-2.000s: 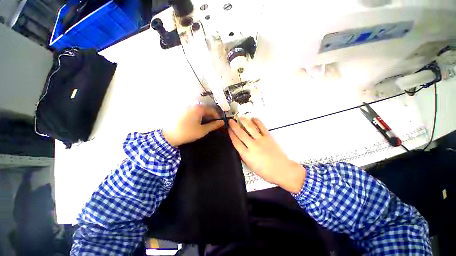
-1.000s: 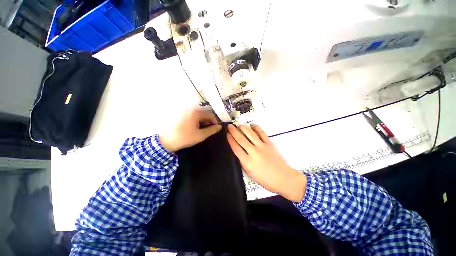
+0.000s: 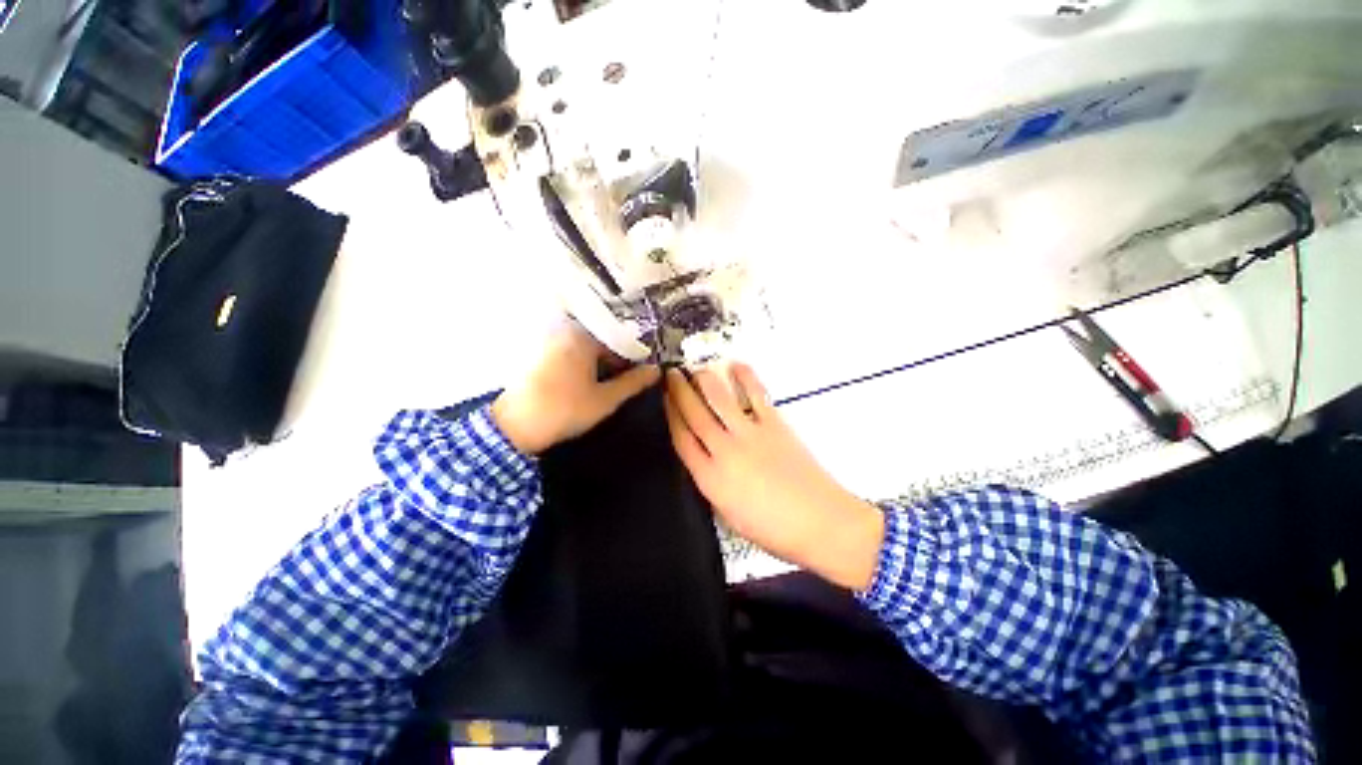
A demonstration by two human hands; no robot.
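A black fabric panel hangs from the needle area over the table's front edge towards my lap. My left hand pinches the panel's upper edge just left of the presser foot. My right hand lies on the panel's upper right edge, fingertips close to the foot and to my left fingertips. The white sewing machine stands above both hands. A thin dark cord or trim runs from the needle area to the right. The exact fabric edge under the fingertips is hidden.
A stack of black panels with a small pale label lies at the left of the white table. A blue crate stands beyond it. Red-and-black thread snips lie at the right, near the printed ruler scale. More black fabric shows at lower right.
The view has shifted, so the machine head appears further left. A dark curved gap or part now shows along the machine's pale lever. Both hands remain at the needle area on the panel.
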